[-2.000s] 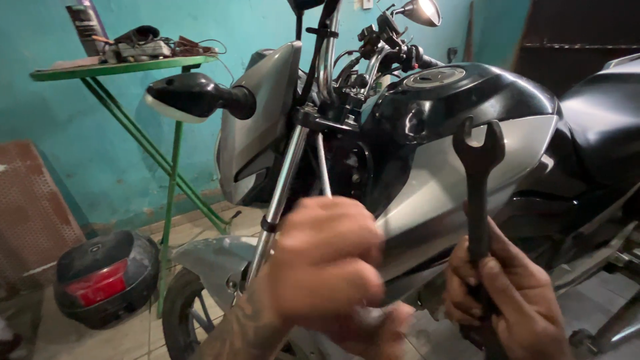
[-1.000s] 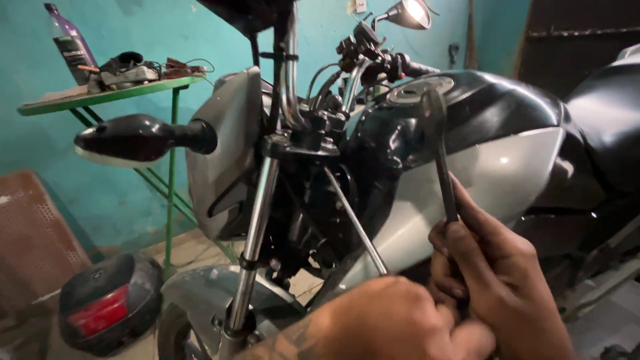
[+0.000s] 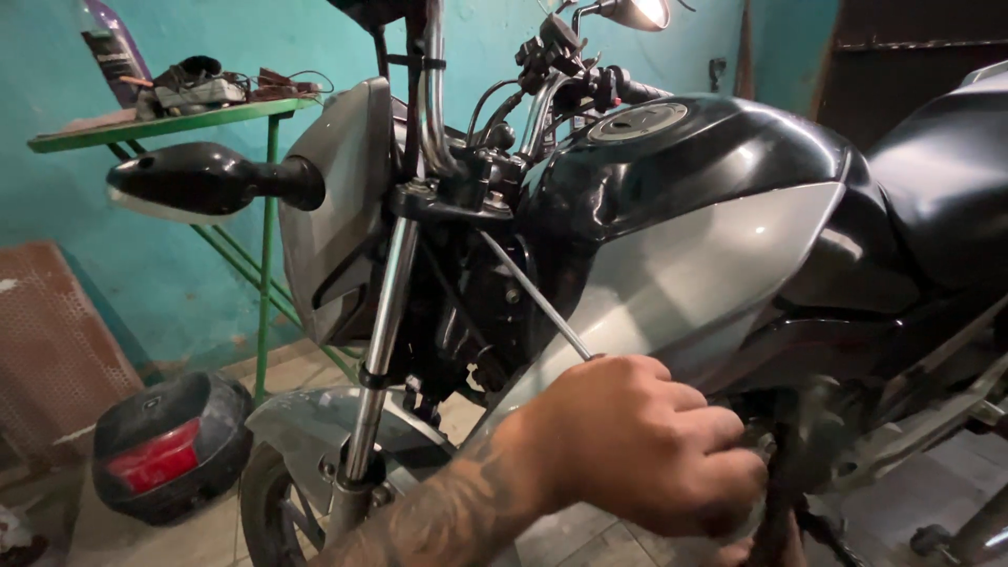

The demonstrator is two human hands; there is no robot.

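Observation:
My left hand (image 3: 638, 449) is closed in a fist around the lower end of a thin metal rod (image 3: 535, 295). The rod slants up and left, its far end under the top fork clamp (image 3: 453, 206) of a motorcycle, beside the chrome fork tube (image 3: 394, 299). Whatever the fist covers of the rod is hidden. Low at the right, my right hand (image 3: 787, 543) shows only partly, with a blurred dark open-end wrench (image 3: 803, 449) in it, upright just right of the left fist. The silver and black fuel tank (image 3: 693, 165) is behind and above both hands.
A turn signal (image 3: 181, 179) sticks out left of the headlight fairing. Behind it, a green table (image 3: 189, 122) holds a bottle (image 3: 114, 47) and wired parts. A black top case (image 3: 173, 449) with a red reflector sits on the floor near the front wheel (image 3: 272, 496). A brown perforated panel (image 3: 59, 339) leans on the wall.
The wrench, raised in front of the tank in both earlier frames, has come down beside my left fist. My left hand has moved to the right since the first frame and the rod slants more.

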